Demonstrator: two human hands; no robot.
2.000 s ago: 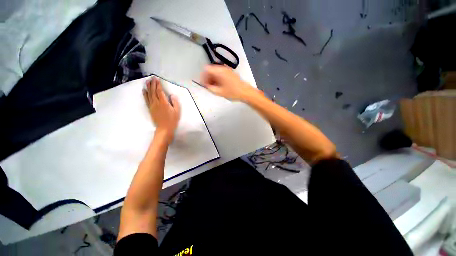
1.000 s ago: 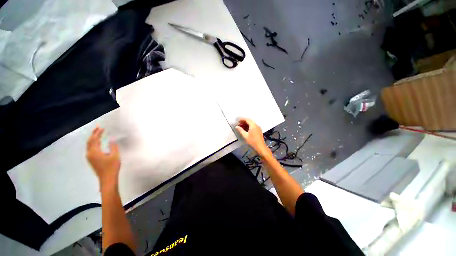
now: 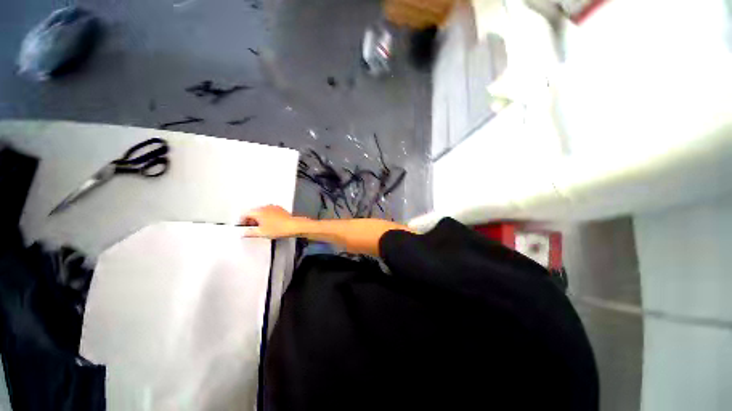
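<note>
A stiff white paper pattern piece [image 3: 180,297] lies on the table, with a thin dark cloth edge showing along its right side. My right hand [image 3: 269,221] is at the pattern's upper right corner, its fingers close to the edge; blur hides whether they pinch it. My left hand is out of the picture. The shears [image 3: 115,172] lie on the white table [image 3: 217,181], black handles toward the upper right and blades toward the lower left. Dark garment cloth [image 3: 32,321] lies left of the pattern, with a bunched plaid part [image 3: 71,269] beside it.
Black scraps [image 3: 353,181] litter the grey floor [image 3: 273,48] beyond the table. A clear plastic bag [image 3: 376,48] and a bluish bundle [image 3: 56,44] are on the floor. A second white surface [image 3: 658,104] is at right, with a red and white object [image 3: 536,245] below it.
The view has swung to the right, so the table appears turned and farther left. My left hand has left the picture. My right hand stays near the pattern's corner.
</note>
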